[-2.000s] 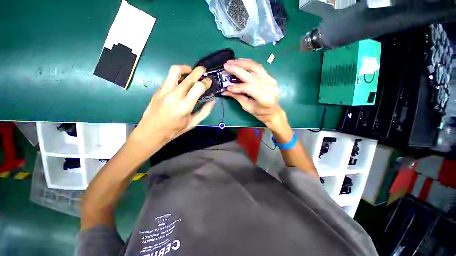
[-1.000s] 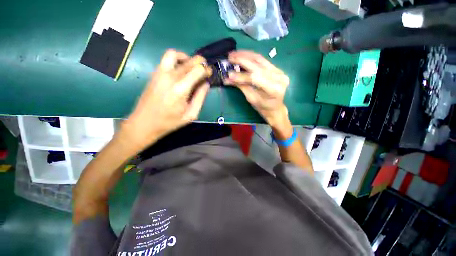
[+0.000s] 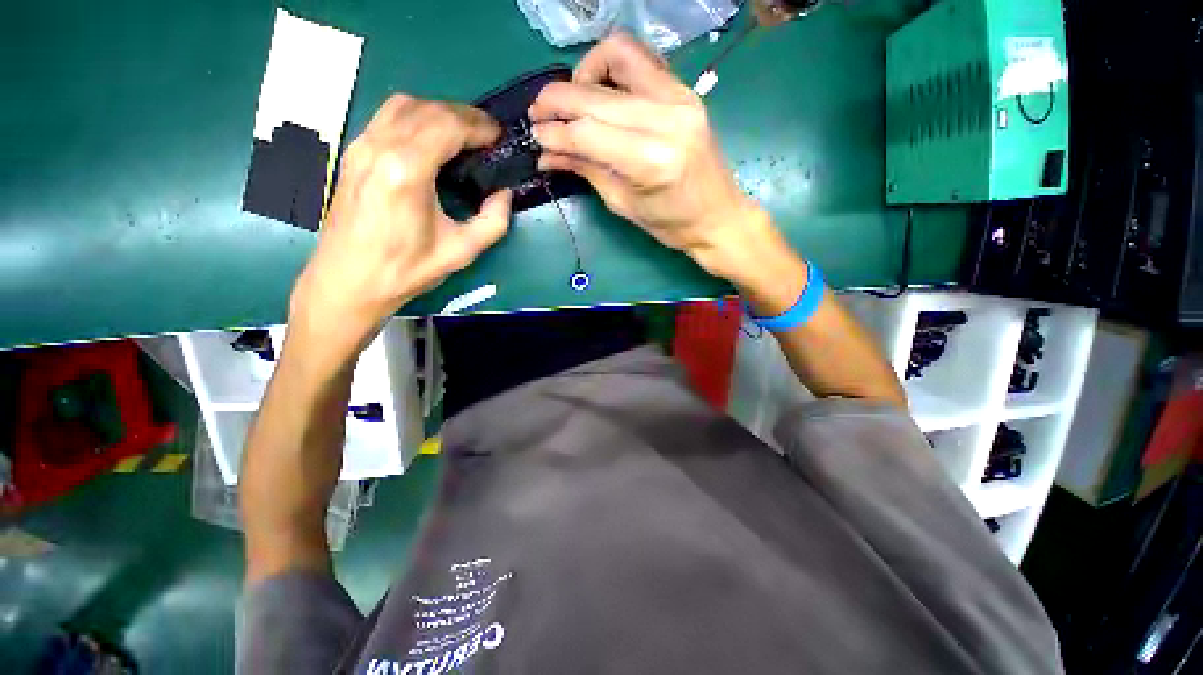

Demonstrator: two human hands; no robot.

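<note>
The black housing (image 3: 524,92) lies on the green bench mat, its rounded edge to the back. An inner module (image 3: 505,161) with small light spots shows inside it. My left hand (image 3: 412,198) grips the housing's left side between thumb and fingers. My right hand (image 3: 640,148) has its fingertips on the module's right part; whether they pinch a small part is hidden. A thin dark lead runs from the housing to a small blue-white ring (image 3: 579,281) near the bench edge.
A backing sheet with black pads (image 3: 311,92) lies left. Plastic bags (image 3: 631,19) are at the back, with the screwdriver tip (image 3: 778,11) beside them. A mint-green box (image 3: 974,106) stands right. White divided bins (image 3: 999,382) sit below the bench. A white strip (image 3: 470,299) lies at the bench edge.
The view has shifted. The housing now lies opened under my hands, with the module within its outline. My right hand has moved over it from the right side. A white strip now shows at the bench edge.
</note>
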